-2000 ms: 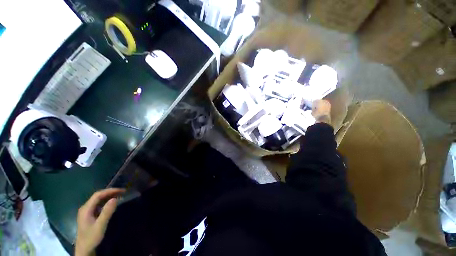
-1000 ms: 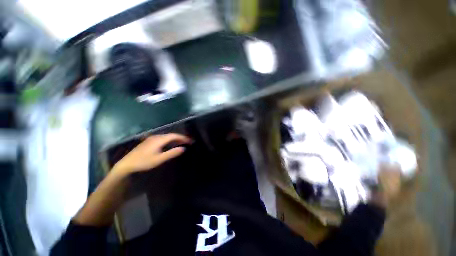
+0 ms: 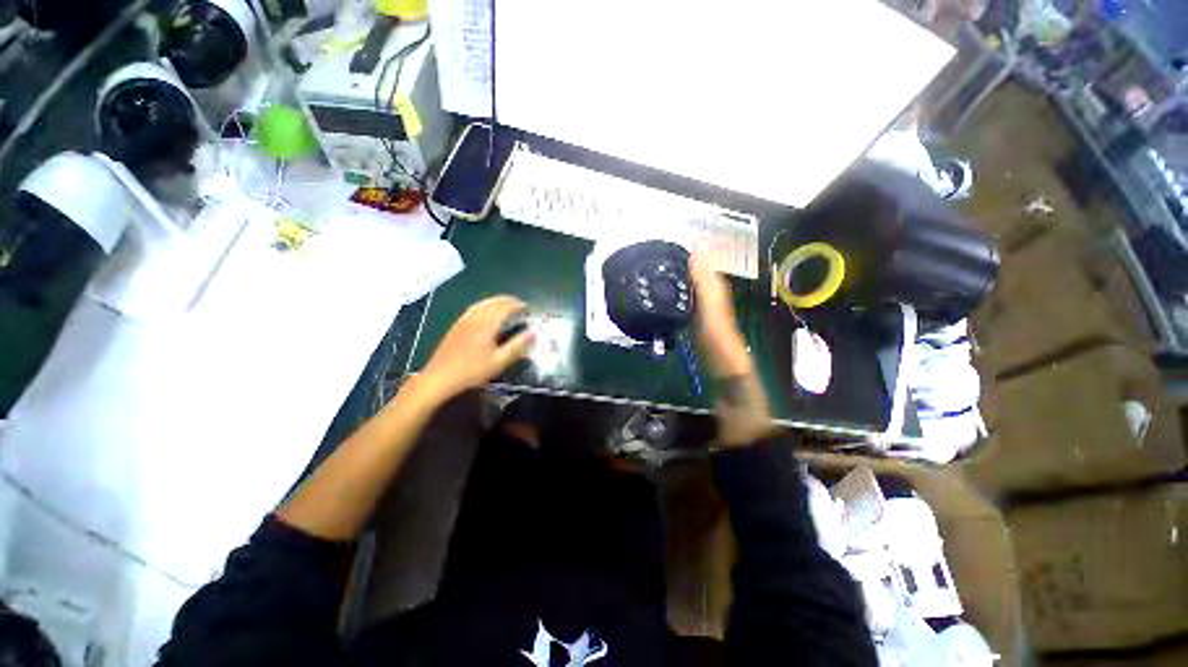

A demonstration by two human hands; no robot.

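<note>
A white-and-black dome camera (image 3: 649,289) stands on the dark green mat (image 3: 489,267) before the monitor, its black lens face with small lamps turned up. My right hand (image 3: 714,306) lies against the right side of the camera, fingers along its edge; I cannot tell how firmly it holds. My left hand (image 3: 485,341) is over the front left of the mat, fingers apart, beside a small dark thing that I cannot make out. A thin blue tool (image 3: 691,368) lies just below the camera.
A monitor (image 3: 704,98) and keyboard (image 3: 560,196) are behind, with a smartphone (image 3: 472,172) at left. Yellow tape (image 3: 810,275), a mouse (image 3: 810,361) and a black rounded box (image 3: 912,248) are at right. A carton of white parts (image 3: 997,547) is lower right; more cameras (image 3: 146,115) stand upper left.
My right hand has left the carton of white parts and is now at the camera on the mat. My left hand has moved up over the mat. The view has turned left.
</note>
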